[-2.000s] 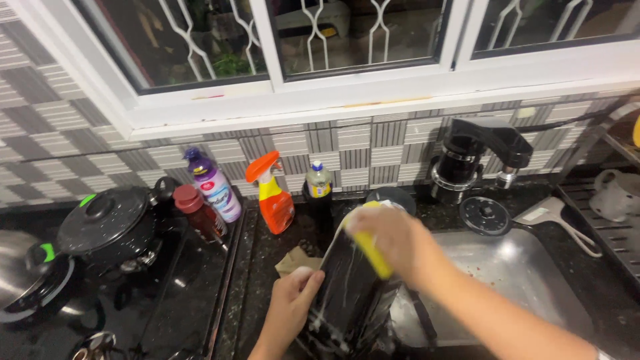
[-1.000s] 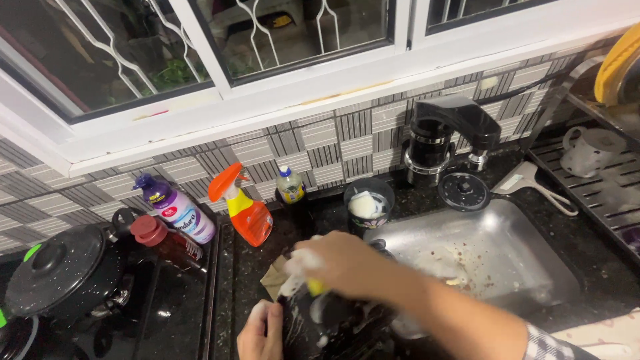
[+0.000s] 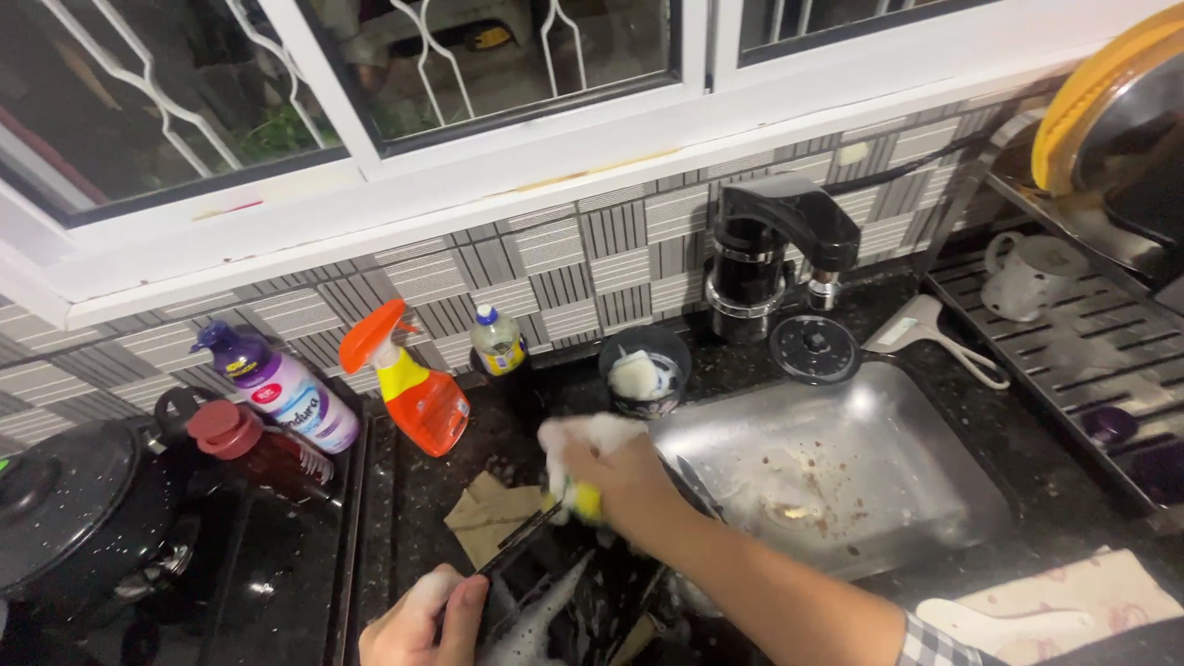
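Observation:
My left hand (image 3: 425, 618), with foam on it, grips the left edge of a black, soapy flat-sided item (image 3: 532, 592) at the bottom centre; its exact kind is unclear. Covered in suds, my right hand (image 3: 606, 462) presses a yellow sponge (image 3: 586, 500) at that item's upper edge. A piece of brown cardboard or paper (image 3: 490, 518) lies beside it on the counter. Behind my right hand stands a dark bowl (image 3: 680, 347) with a whitish block and foam inside. The steel sink (image 3: 888, 444), holding food bits, is right of my forearm.
An orange spray bottle (image 3: 430, 412), a dish soap bottle (image 3: 499, 342), a purple bottle (image 3: 296, 398) and a red-capped bottle (image 3: 268, 462) line the back left. A black pot (image 3: 74, 509) sits on the stove. Rightward are a black appliance (image 3: 749, 268), a squeegee (image 3: 911, 328) and a dish rack (image 3: 1064, 361).
The black item is lower and flatter than two seconds ago. My right hand with the sponge has moved along it, staying near its upper edge. The view has shifted.

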